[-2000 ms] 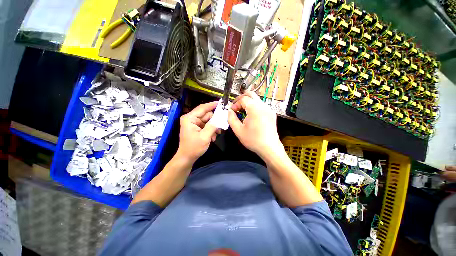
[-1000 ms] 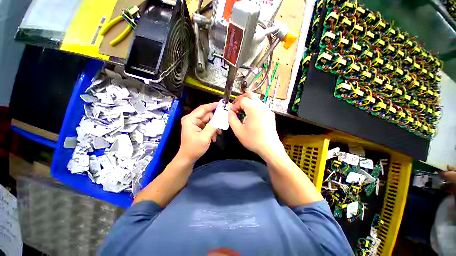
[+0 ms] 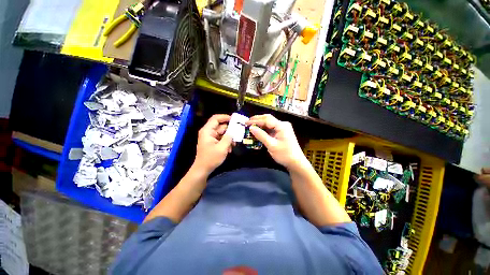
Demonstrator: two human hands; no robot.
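Note:
My left hand (image 3: 211, 144) pinches a small white part (image 3: 237, 128) in front of my body. My right hand (image 3: 276, 140) holds a small circuit board (image 3: 250, 140) with yellow and dark parts, close against the right side of the white part. Most of the board is hidden by the fingers and the white part. The dark soldering tip (image 3: 243, 88) of the soldering machine (image 3: 247, 35) points down just above the white part.
A blue bin (image 3: 64, 161) of white parts is at left, a yellow crate (image 3: 428, 215) of joined units at right. A black fan (image 3: 161, 45) and yellow-handled pliers (image 3: 124, 27) lie behind. Board rows stand on a black sheet (image 3: 338, 96). Another person's hand (image 3: 485, 176) shows at the right edge.
Both hands have moved slightly down, away from the tip, with the white part turned. More of the circuit board now shows between the hands. The machine arm looks shifted and tilted differently.

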